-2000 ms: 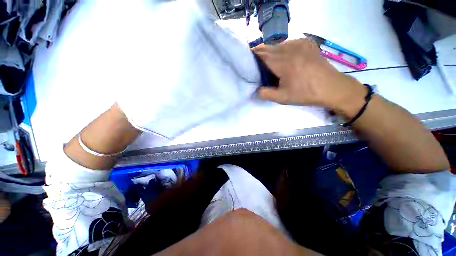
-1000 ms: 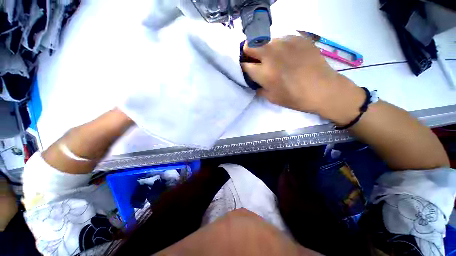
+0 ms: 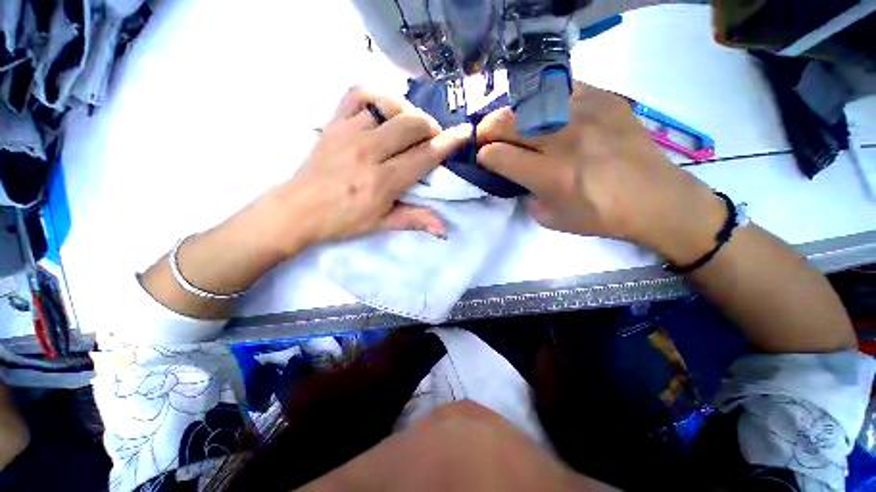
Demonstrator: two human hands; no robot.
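Note:
A dark fabric piece [image 3: 499, 181] lies just in front of the needle area, joined to a pale cloth [image 3: 423, 274] whose lower edge reaches the table's front edge. My left hand [image 3: 370, 168] lies on the cloth, its fingertips at the dark piece and thumb on the pale cloth. My right hand [image 3: 596, 159] pinches the dark fabric right of the presser foot [image 3: 455, 94]. The sewing machine head [image 3: 471, 34] is at the top, with a grey-blue attachment [image 3: 544, 101] partly over my right fingers.
Blue and pink thread snips [image 3: 682, 135] lie right of my right hand. Dark scrap cloth [image 3: 812, 120] is at the far right. A pile of cut pieces [image 3: 58, 67] is at the upper left. A tape measure [image 3: 567, 293] runs along the front edge. Red-handled scissors [image 3: 46, 312] are at the left.
My left hand has come out from under the pale cloth and now rests on top near the needle. The pale cloth has been laid down towards the front edge. The machine head shows more fully.

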